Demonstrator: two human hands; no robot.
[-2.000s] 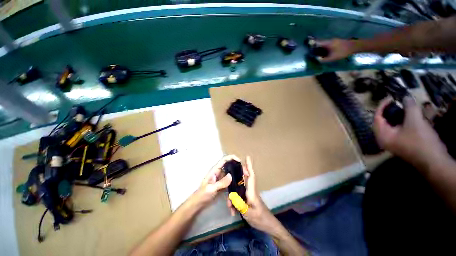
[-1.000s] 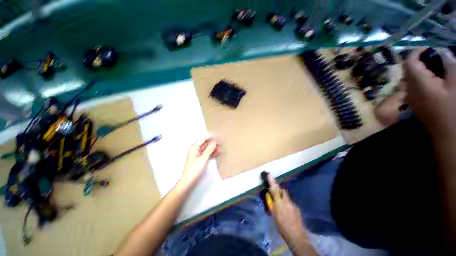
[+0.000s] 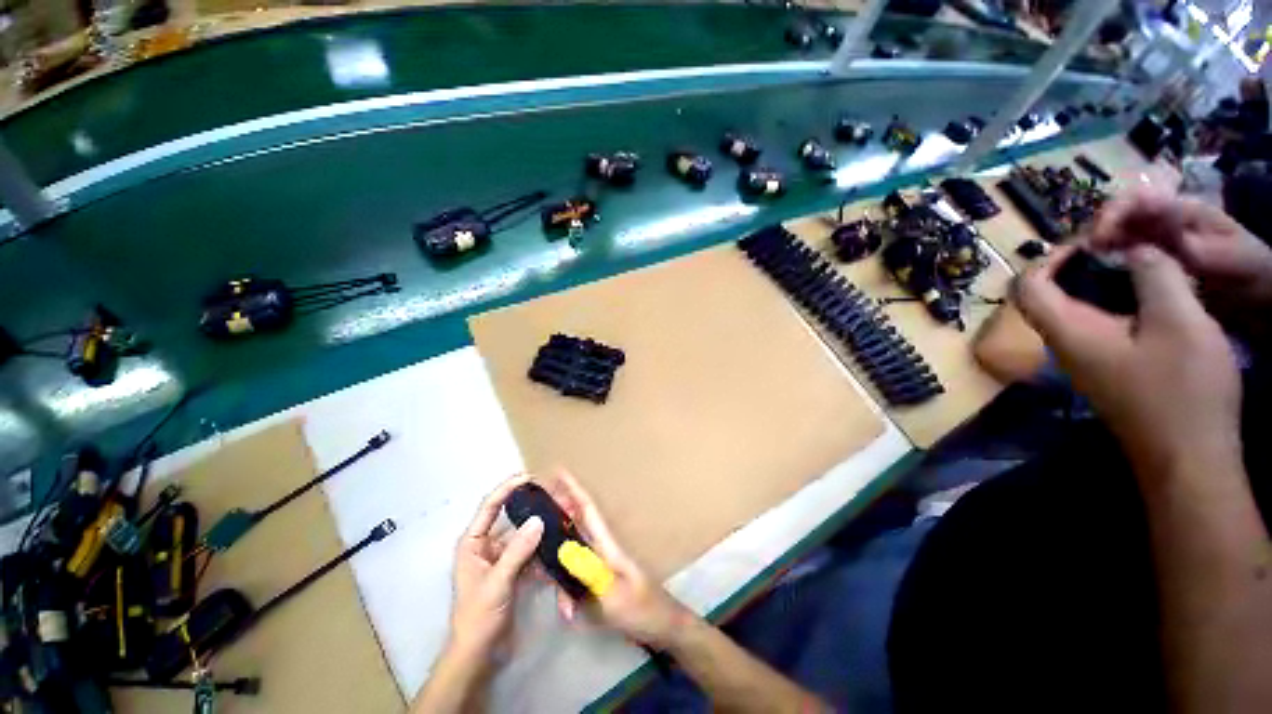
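A black oblong housing (image 3: 534, 513) is between my hands above the bench's front part. My left hand (image 3: 488, 565) holds it from the left, thumb on its face. My right hand (image 3: 628, 597) is closed around a yellow-handled hand tool (image 3: 586, 568), its fingers against the housing's right side. The tool's tip is hidden. A small block of black covers (image 3: 576, 367) lies on the middle cardboard (image 3: 698, 419). A tangled heap of unfinished units (image 3: 119, 572), black, yellow and green, lies on the left cardboard (image 3: 314, 628).
A green conveyor belt (image 3: 349, 223) carries spaced units behind the bench. A row of black covers (image 3: 844, 318) edges the middle cardboard at right. Another person's hands (image 3: 1116, 279) work at the right, the dark-clothed body close to the bench. More units lie beyond the row.
A second ago my hands were apart, the left empty over the white bench and the right low at the front edge. They are now together around a black housing. The view has shifted.
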